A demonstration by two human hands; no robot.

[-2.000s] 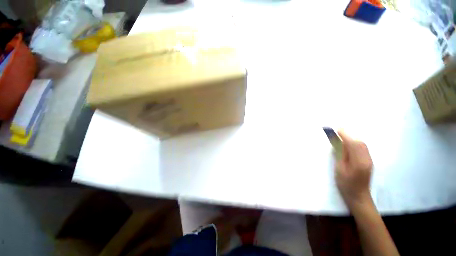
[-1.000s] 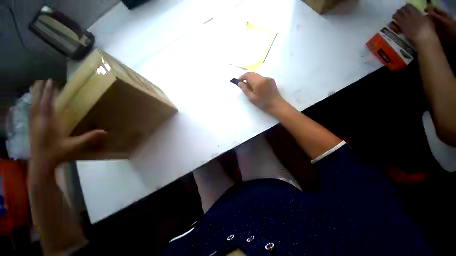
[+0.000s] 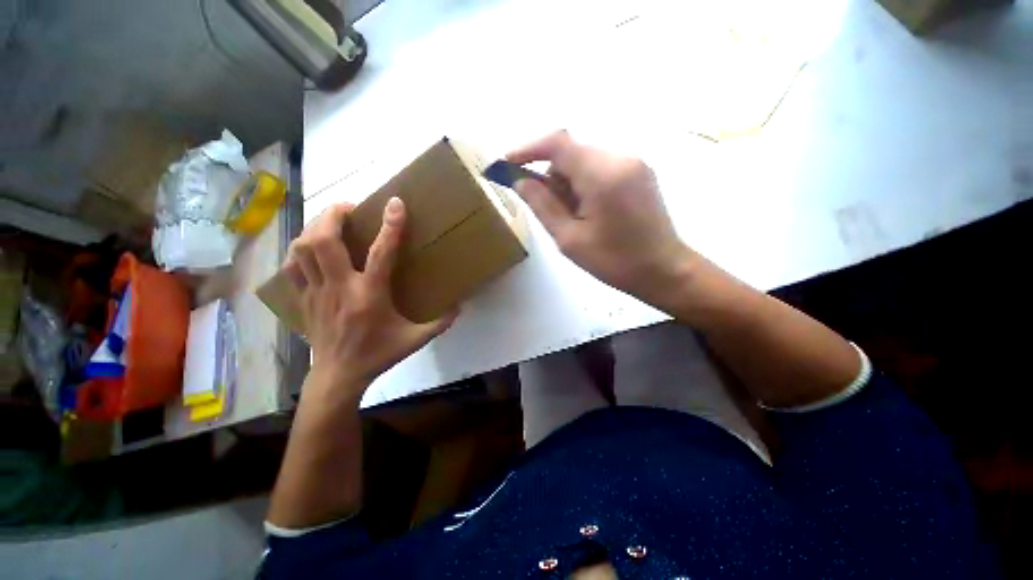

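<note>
A plain brown cardboard carton (image 3: pixel 436 232) stands on the white bench in front of me. A dark seam line runs across the face towards me. My left hand (image 3: pixel 357 289) lies spread on the carton's left part, fingers on its face, thumb near its lower edge. My right hand (image 3: pixel 612 210) grips a utility knife (image 3: pixel 503 173), its dark end at the carton's upper right edge. Most of the knife's handle is hidden in my hand. Whether the blade touches the carton cannot be told.
A side shelf (image 3: pixel 263 340) at left holds an orange basket (image 3: pixel 155 334), plastic bags (image 3: pixel 202 210), a yellow tape roll (image 3: pixel 258 204) and papers (image 3: pixel 204 354). A dark-edged device (image 3: pixel 306 34) stands at the back left. Another carton (image 3: pixel 931 9) is at the top right.
My left hand has come down onto the carton. My right hand has brought the knife to the carton's edge. The carton is turned differently. The view has shifted, and the other person's hands are out of view.
</note>
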